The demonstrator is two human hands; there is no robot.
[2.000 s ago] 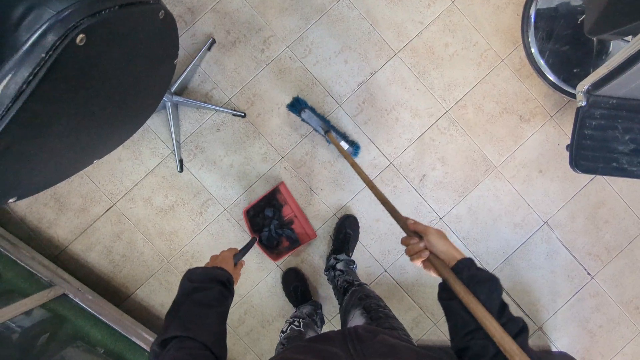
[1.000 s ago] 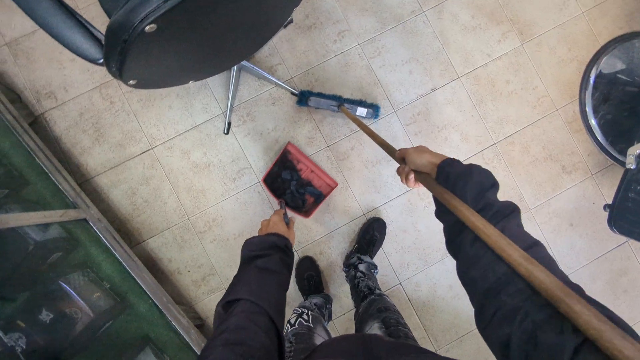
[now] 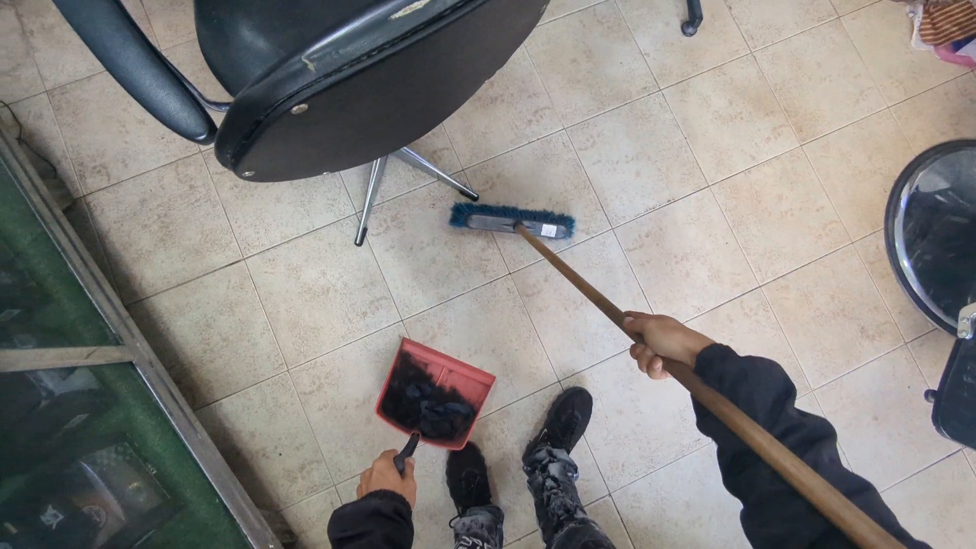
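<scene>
My left hand (image 3: pixel 387 474) grips the black handle of a red dustpan (image 3: pixel 474 381), just in front of my shoes. Dark hair clippings and some dark, crumpled material (image 3: pixel 431 408) lie in the pan. Around the wooden pole of a push broom (image 3: pixel 576 282), my right hand (image 3: pixel 662 343) is closed. The broom head (image 3: pixel 512 221), grey with blue bristles, rests on the tiled floor beyond the dustpan, beside the tip of a chrome chair leg (image 3: pixel 438 174).
A black padded chair (image 3: pixel 381 91) with an armrest stands at the upper left. Along the left side runs a metal-framed glass case (image 3: pixel 130 351). A round, chrome-rimmed base (image 3: pixel 934 229) and a black footrest (image 3: pixel 957 396) are at the right edge. A caster (image 3: pixel 690 27) shows at the top.
The view has shifted, with more of the chair in sight. The broom head has moved from open floor to beside the chair's leg. Both hands have kept their holds.
</scene>
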